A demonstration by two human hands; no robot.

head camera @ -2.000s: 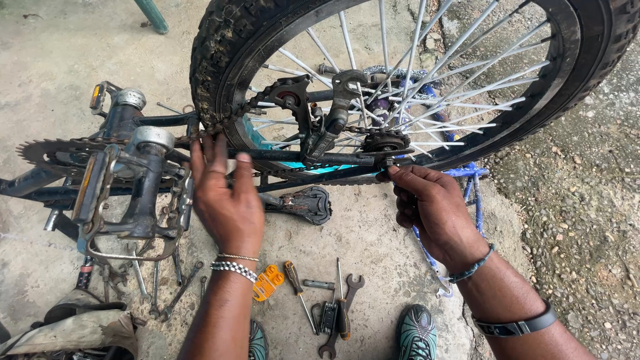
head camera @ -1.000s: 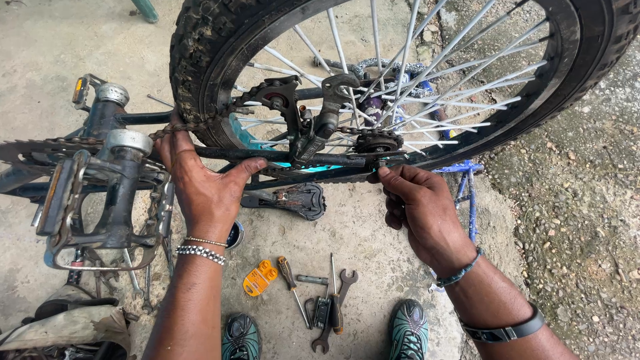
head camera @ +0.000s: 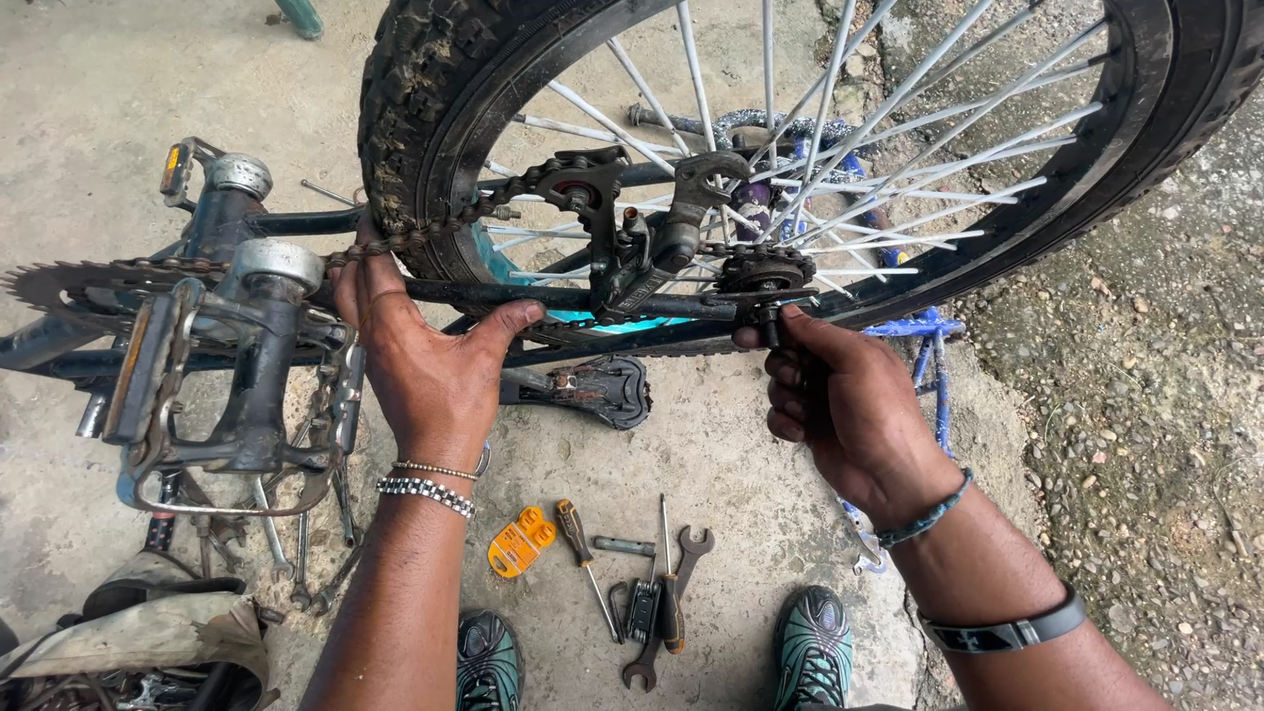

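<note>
My left hand (head camera: 425, 346) is spread on the bicycle frame's tube (head camera: 454, 291) beside the knobby rear tyre (head camera: 405, 128), thumb apart, fingertips partly hidden behind the chain (head camera: 425, 235). With thumb and fingers, my right hand (head camera: 839, 395) pinches the axle nut (head camera: 768, 318) at the frame's end, just below the rear sprocket (head camera: 765, 269). The rear derailleur (head camera: 642, 237) sits between my hands, in front of the wheel's white spokes (head camera: 691, 79). At the left are the toothed chainring (head camera: 69, 286) and a pedal (head camera: 242, 395).
On the concrete lie an open-end wrench (head camera: 681, 592), screwdrivers (head camera: 576, 538), a folding multi-tool (head camera: 642, 607) and an orange plastic piece (head camera: 521, 541). A saddle (head camera: 602, 390) lies under the frame. More wrenches (head camera: 272, 538) and a cloth bag (head camera: 148, 632) are lower left; a blue frame (head camera: 938, 365) lies behind the wheel.
My left hand has slid left along the tube and tyre edge. My right hand stays at the axle end. The wheel and frame appear slightly shifted in view.
</note>
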